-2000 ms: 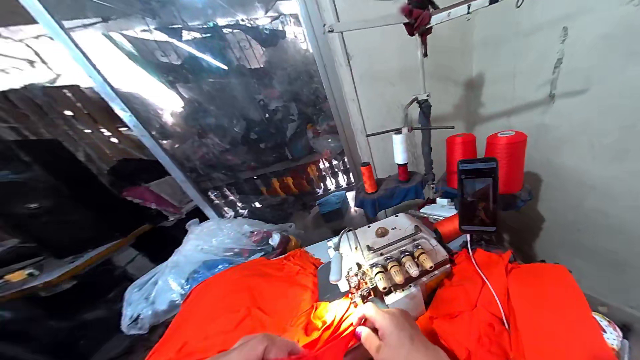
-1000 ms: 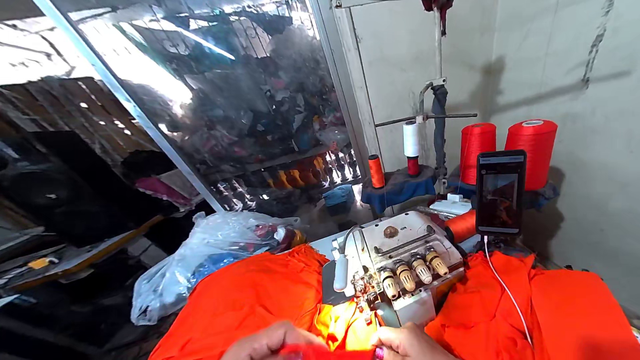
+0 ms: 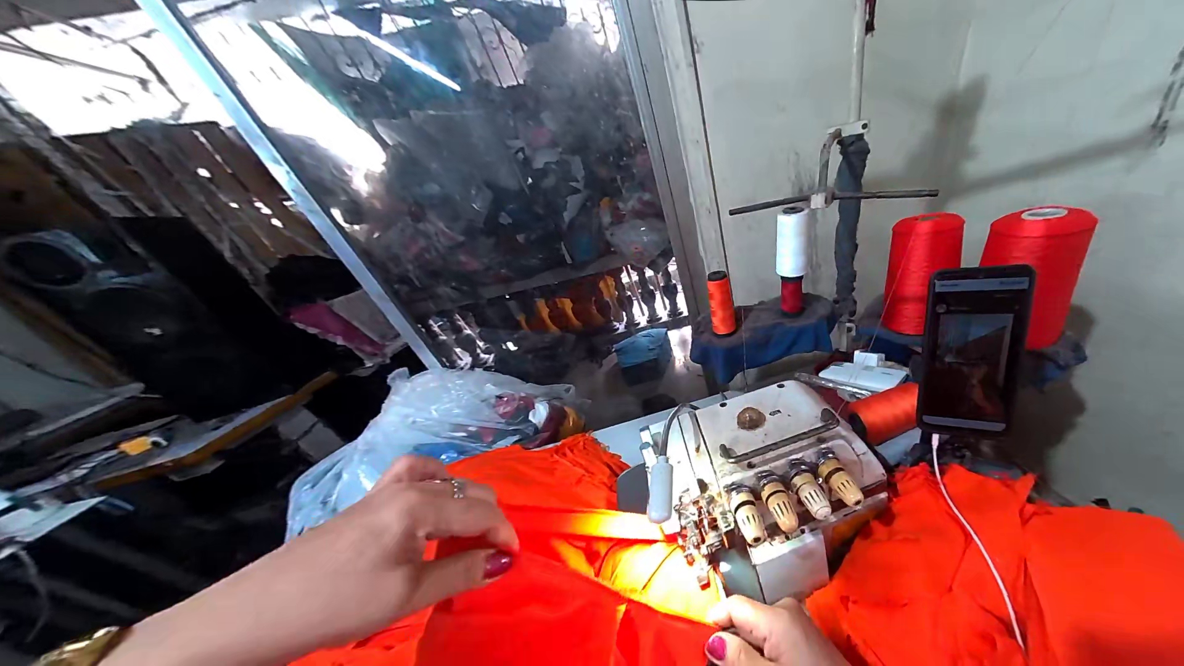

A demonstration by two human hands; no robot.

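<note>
An overlock sewing machine [image 3: 768, 453] stands at centre right, its lamp lighting bright orange-red fabric [image 3: 546, 592] at the needle area. My left hand [image 3: 435, 546], wearing a ring, is left of the machine with thumb and fingers pinching the raised fabric. Below the machine's front, my right hand [image 3: 772, 634] pinches the fabric's edge between thumb and finger; its lower part is cut off by the frame. A taut strip of the cloth runs from near my left fingers to the presser foot area. The needle itself is too small to make out.
More orange-red fabric [image 3: 925, 564] lies right of the machine. Behind stand red thread cones [image 3: 1041, 273], a white spool [image 3: 792, 242], an orange spool [image 3: 721, 303] and a phone [image 3: 976, 351] with a white cable. A clear plastic bag [image 3: 416, 425] lies at the left.
My left hand has risen and moved left, away from my right hand, lifting fabric with it. My right hand stays near the machine's front. More of the cloth between the hands shows.
</note>
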